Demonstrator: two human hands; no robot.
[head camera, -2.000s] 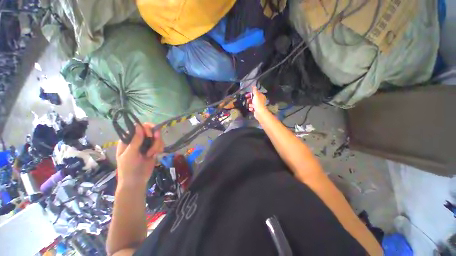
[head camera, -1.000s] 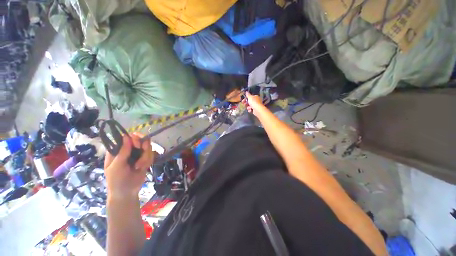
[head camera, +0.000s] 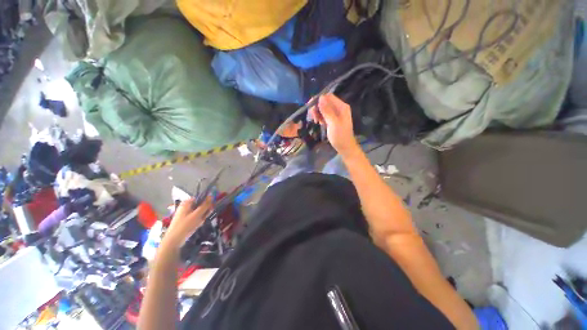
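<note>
A long thin dark fabric strip (head camera: 293, 118) runs in loose lengths between my hands and on over the sacks at the upper right, where it lies in loops on the flattened cardboard (head camera: 479, 32). My left hand (head camera: 188, 219) is at the lower left, slightly blurred, with dark strips between its fingers. My right hand (head camera: 335, 116) is raised near the middle, its fingers closed around the strip. Whether it also holds a small dark tool is too unclear to tell.
Green sack (head camera: 161, 97) at upper left, with a yellow sack (head camera: 241, 19) and blue plastic bag (head camera: 257, 74) beside it. A grey-green sack (head camera: 444, 97) is under the cardboard. Fabric scraps (head camera: 96, 238) heap at lower left. A brown panel (head camera: 508, 180) is at the right.
My left hand has moved down and right, and the upright loop in it is gone. My right hand has risen slightly. The strip between them hangs looser and curves up past my right hand.
</note>
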